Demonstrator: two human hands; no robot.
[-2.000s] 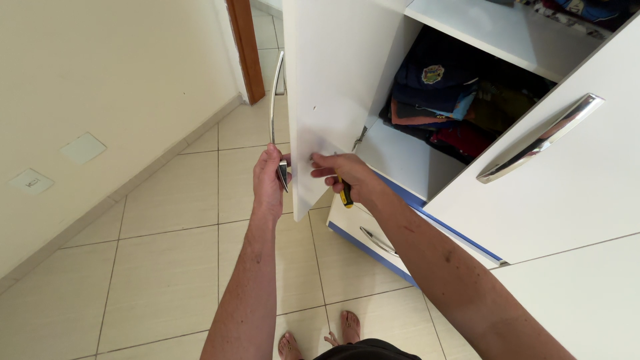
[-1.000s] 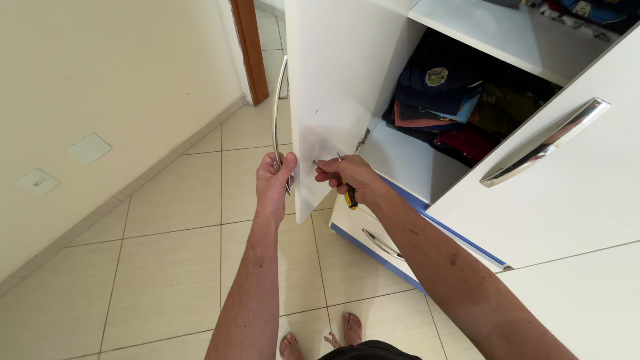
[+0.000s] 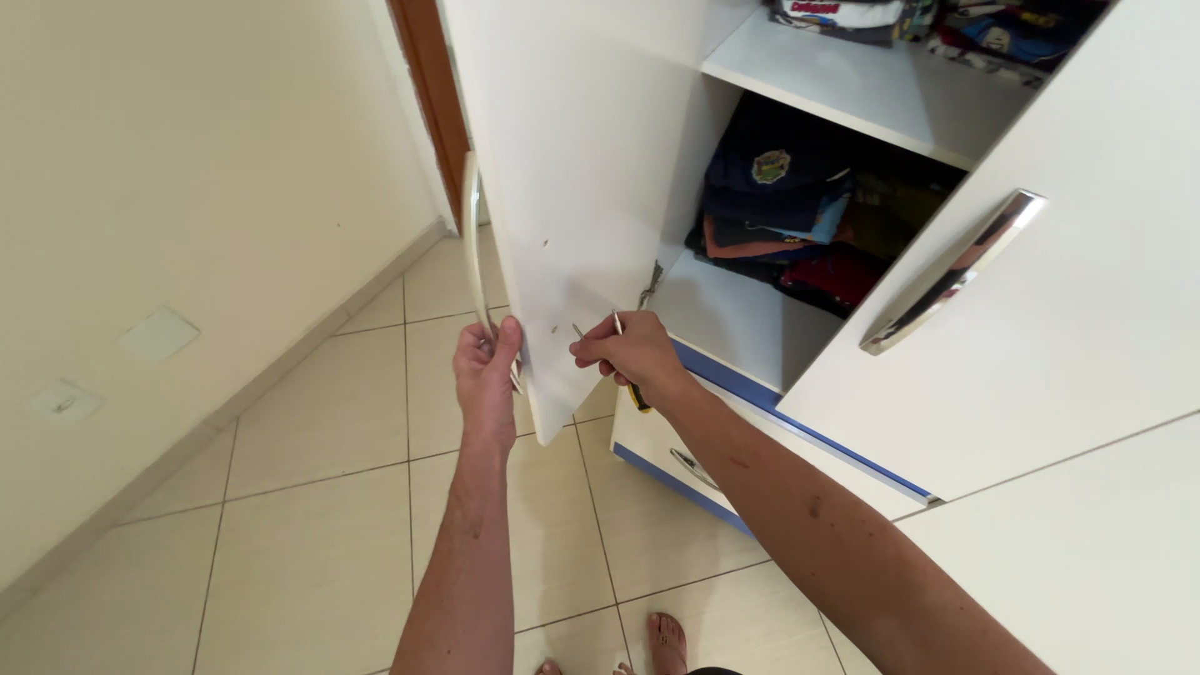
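My left hand (image 3: 487, 375) grips the lower end of a curved metal handle (image 3: 475, 248) on the outer side of the open white cabinet door (image 3: 581, 187). In my right hand (image 3: 633, 352), near the door's inner face, is a screwdriver with a black and yellow handle (image 3: 639, 398); its metal shaft (image 3: 618, 322) points up between the fingers. The fingertips also pinch a small metal screw (image 3: 578, 332) pointed toward a small hole (image 3: 554, 329) in the door. A second hole (image 3: 547, 243) is higher up the same face.
Folded clothes (image 3: 778, 206) lie inside the cabinet at the right, beside a closed door with a chrome handle (image 3: 952, 272). A drawer with a metal handle (image 3: 694, 467) is below. A wall with cover plates (image 3: 159, 333) stands left, above the tiled floor (image 3: 319, 544).
My left hand has shifted its grasp on the handle, its thumb now at the door's edge. The handle, angled away from the door two seconds ago, now lies closer along its edge.
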